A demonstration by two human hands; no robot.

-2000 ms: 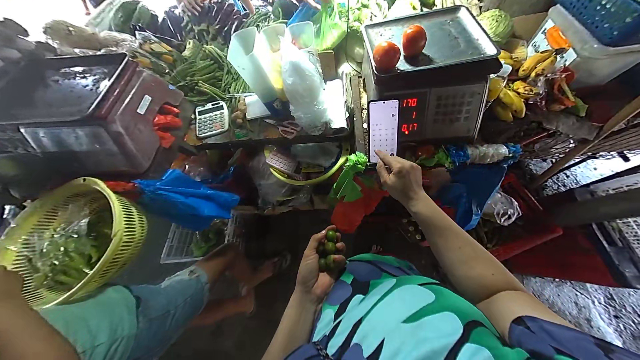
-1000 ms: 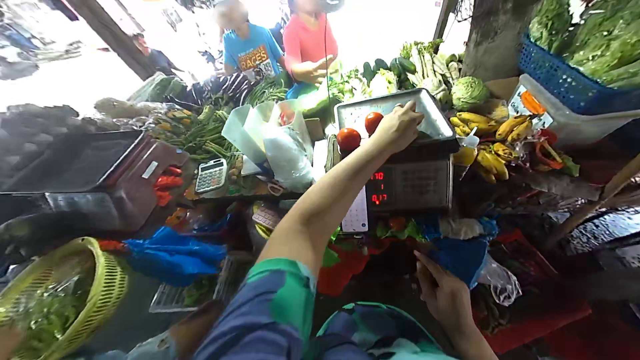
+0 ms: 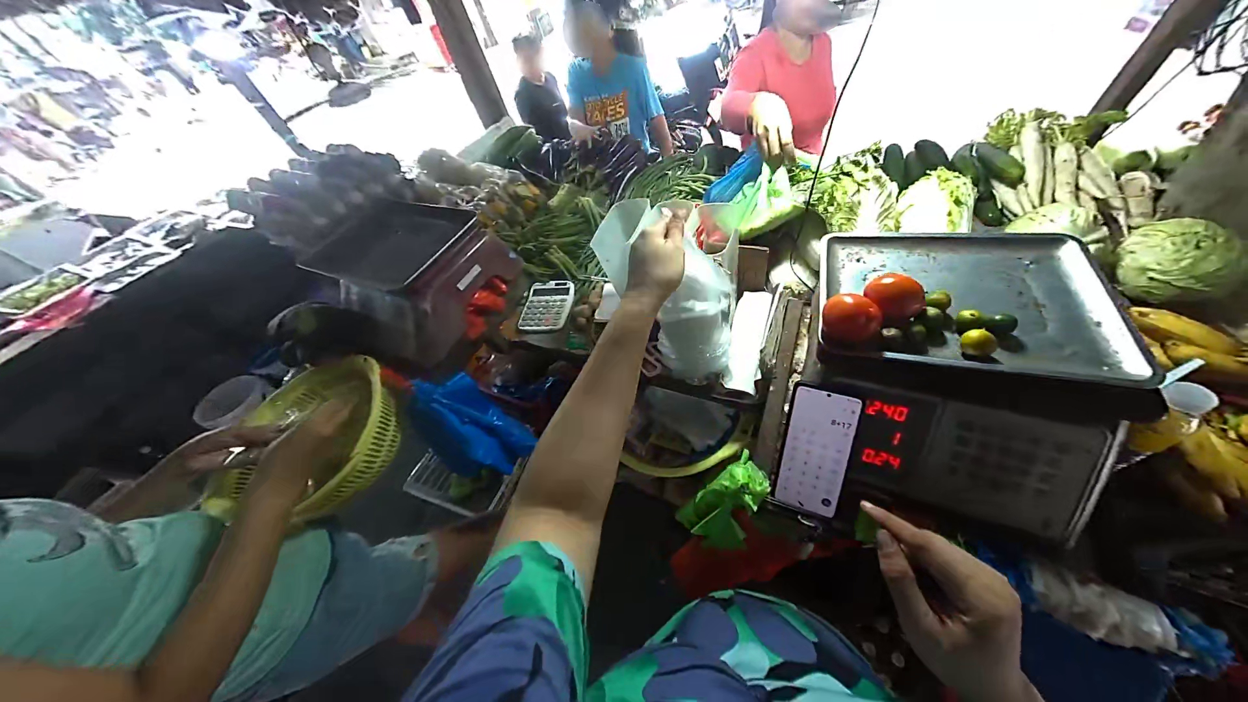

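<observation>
My left hand (image 3: 661,255) reaches to the top of the clear plastic bags (image 3: 694,327) beside pale plastic containers; whether its fingers grip a bag is unclear. My right hand (image 3: 941,595), empty with its index finger extended, is just below and right of a smartphone (image 3: 817,448) showing a calculator. The phone leans against the front of a digital scale (image 3: 985,458) with lit red digits. On the scale's metal pan (image 3: 1063,312) lie two red tomatoes (image 3: 851,319) and several small green and yellow citrus fruits (image 3: 978,342).
A second scale (image 3: 390,244) and a white calculator (image 3: 546,306) are at left. A co-worker's hands (image 3: 292,448) are at a yellow plastic basket (image 3: 375,429). Across the stall, a person in a pink shirt (image 3: 788,83) handles a green plastic bag (image 3: 765,200). Cabbages (image 3: 1178,258) and bananas (image 3: 1185,336) flank the pan.
The small citrus fruits, in my left hand two seconds ago, now lie on the pan. My left hand has moved from the pan to the plastic bags. The view has tilted up.
</observation>
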